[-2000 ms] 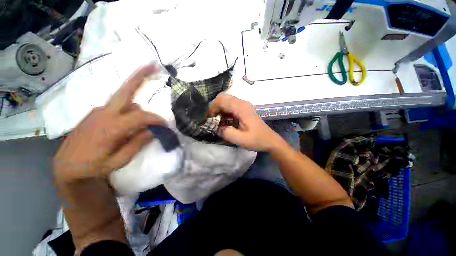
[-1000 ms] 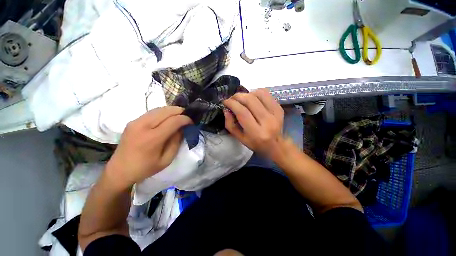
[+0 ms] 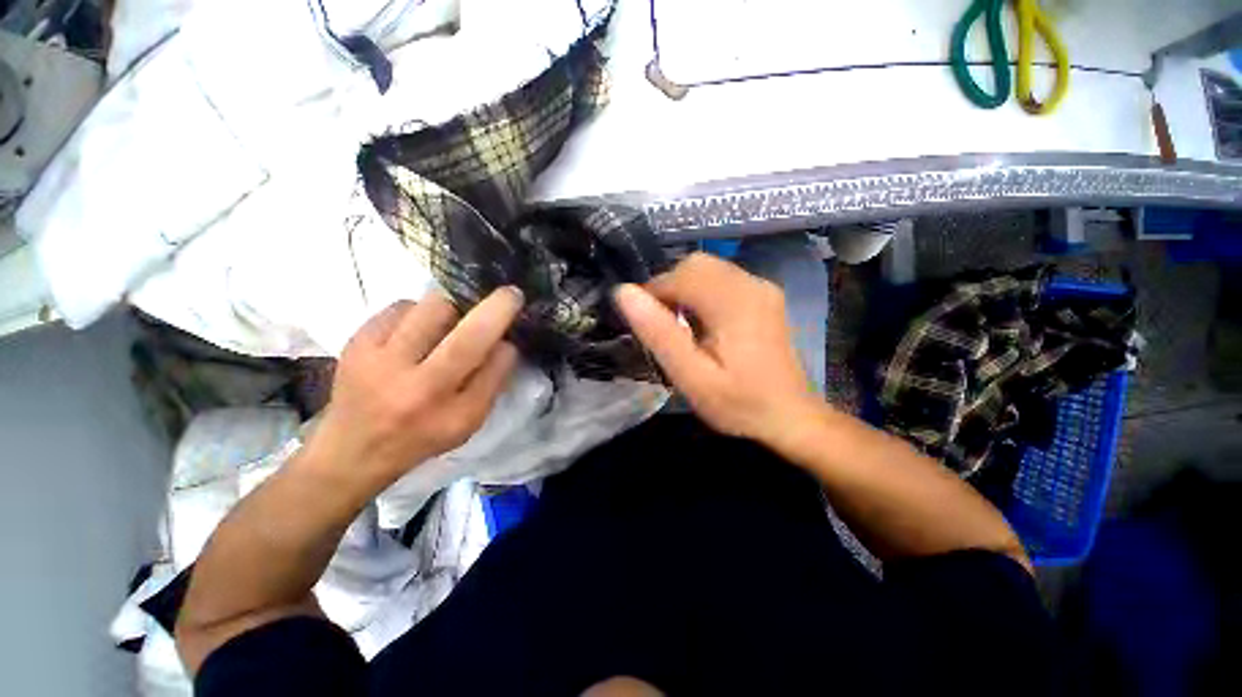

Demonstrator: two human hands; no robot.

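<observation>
The dark plaid fabric with a cream-yellow check lies over the table's front edge, bunched and folded between my hands. My left hand pinches its left side between thumb and fingers. My right hand grips its right side, thumb on top; its fingertips are partly hidden under the cloth. The bulky white garment with dark seam lines spreads over the table at the left and hangs down under the plaid towards my lap.
Scissors with green and yellow handles lie at the table's back right. A thin brown tool lies near the right edge. A measuring strip runs along the front edge. A blue basket holds plaid pieces at the lower right.
My left hand has come from above the white garment to the plaid and taken hold of it. The plaid is more spread open. The view has tilted down, and the sewing machine head has left the picture.
</observation>
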